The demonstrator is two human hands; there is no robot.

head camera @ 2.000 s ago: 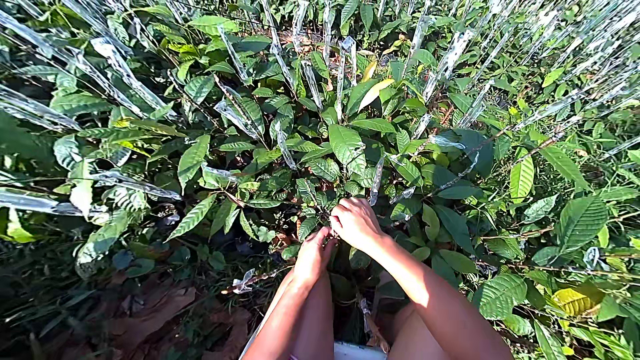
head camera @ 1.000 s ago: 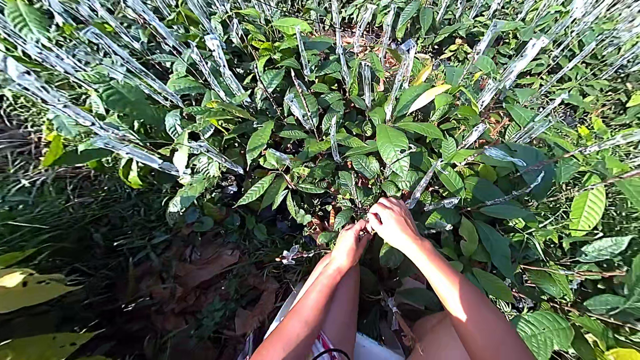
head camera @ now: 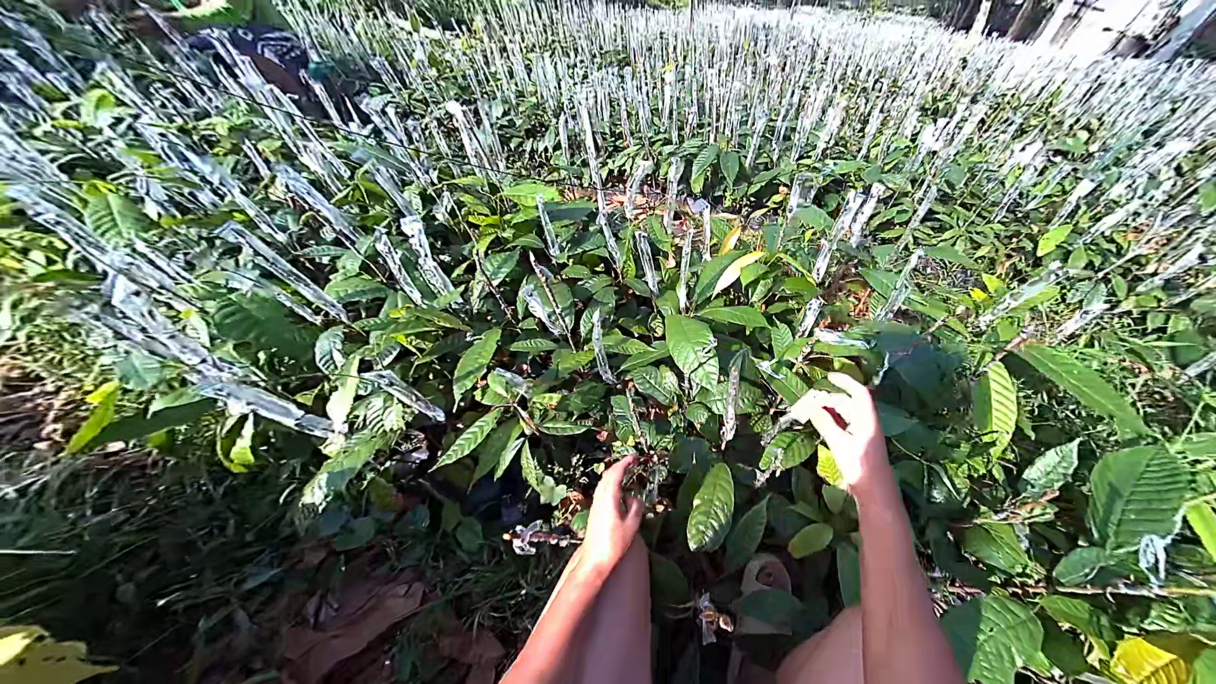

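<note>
Leafy seedlings (head camera: pixel 692 347) grow densely before me, many with clear plastic film sleeves standing up from their stems. Low in the middle, my left hand (head camera: pixel 611 518) is beside a thin stem with small leaves, its thumb and fingers apart; whether it touches the stem is unclear. My right hand (head camera: pixel 844 423) is raised farther right, thumb and fingers curled near the end of a plastic-wrapped stem (head camera: pixel 798 407); whether it grips that stem cannot be made out. Another plastic sleeve (head camera: pixel 731 399) stands upright between the hands.
Rows of plastic-sleeved seedlings (head camera: pixel 722 76) stretch far back. Long sleeves lean in from the left (head camera: pixel 256 404). Dry brown leaves (head camera: pixel 356 617) lie on the ground at lower left. Part of a person (head camera: pixel 271 57) shows at upper left. My bare legs are below my hands.
My hands were together at a stem in both earlier frames; now they are apart, the right one moved up and to the right. The view has tilted up to show more rows.
</note>
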